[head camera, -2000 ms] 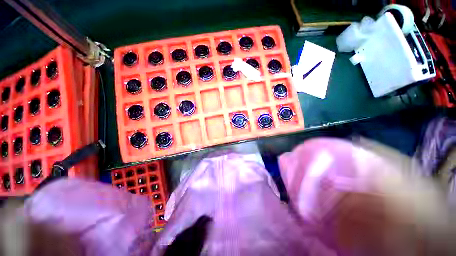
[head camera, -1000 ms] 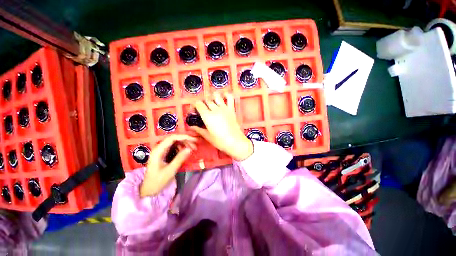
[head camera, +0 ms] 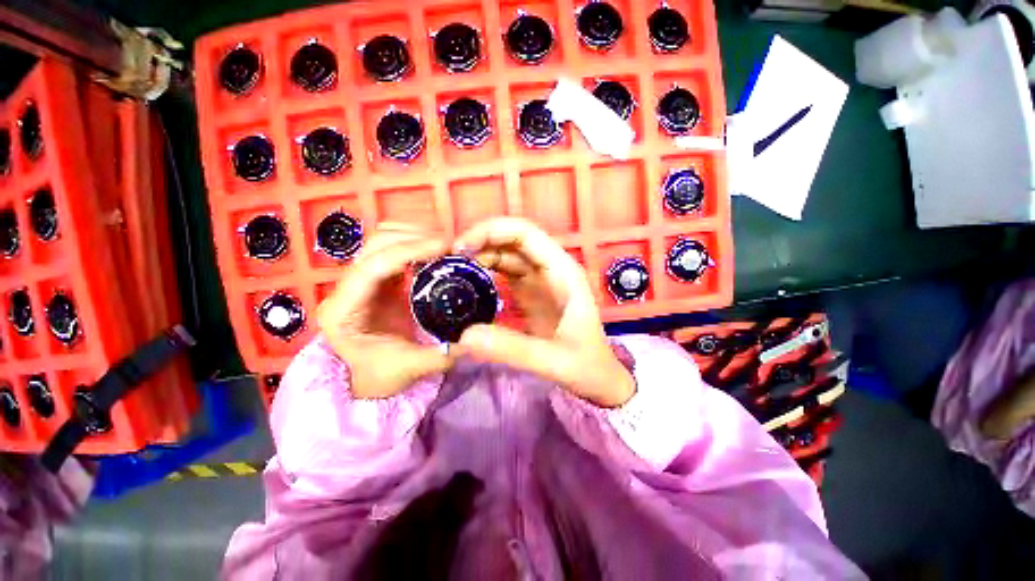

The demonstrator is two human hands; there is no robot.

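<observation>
A round black watch body [head camera: 454, 300] is held up between both hands, its ringed case back facing the camera. My left hand [head camera: 384, 309] grips its left side and my right hand [head camera: 543, 312] grips its right side, with a thumb at the lower rim. Below and behind the hands lies the red-orange foam tray [head camera: 443, 179] with dark round watch bodies in many square pockets. Several pockets in the third row are empty. A crumpled white cloth [head camera: 592, 118] lies on the tray. The hands hide part of the tray's lower rows.
A white sheet [head camera: 794, 170] with a pen [head camera: 783, 132] lies right of the tray, with a white box [head camera: 970, 148] beyond. Stacked trays [head camera: 119, 227] stand left, a strapped watch [head camera: 114, 392] on them. A lower parts tray [head camera: 749, 392] and another person's sleeve [head camera: 987, 397] show right.
Both hands have come together around one watch body and lifted it towards the camera. The pocket in the third row where a watch body lay is now empty. The view has shifted downward.
</observation>
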